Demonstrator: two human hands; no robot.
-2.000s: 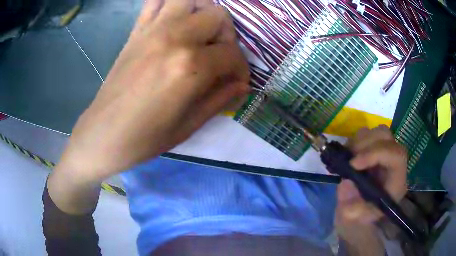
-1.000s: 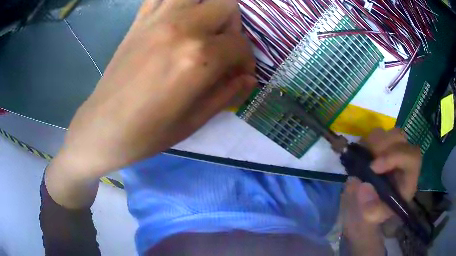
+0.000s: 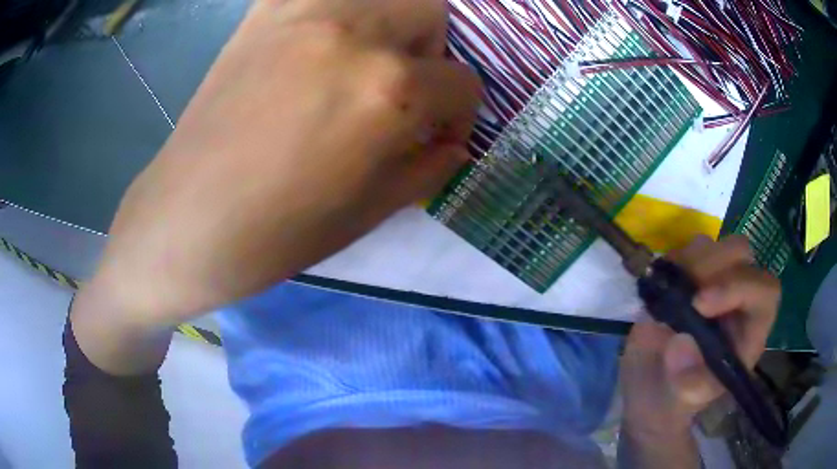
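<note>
The green circuit board panel [image 3: 587, 137] lies aslant on a white sheet [image 3: 385, 256]. Red-and-black wire leads [image 3: 514, 55] fan out from its upper left edge. My right hand [image 3: 707, 321] holds the black soldering iron [image 3: 684, 307] like a pen, its dark tip over the panel, short of the left edge. My left hand [image 3: 340, 137] is bare and curled at the panel's left edge, beside the wires. Its fingertips are hidden behind the hand, so what it holds cannot be seen.
A yellow tape band [image 3: 670, 223] crosses the sheet by the panel. A loose pile of leads [image 3: 734, 55] lies at upper right. Another green panel [image 3: 764, 211] and a yellow label [image 3: 816, 212] are at right. The bench edge [image 3: 459, 304] runs before my blue clothing [image 3: 413, 376].
The soldering iron and my right hand have moved to the right, and the tip has drawn back from the panel's left edge. My left hand has shifted slightly right and down.
</note>
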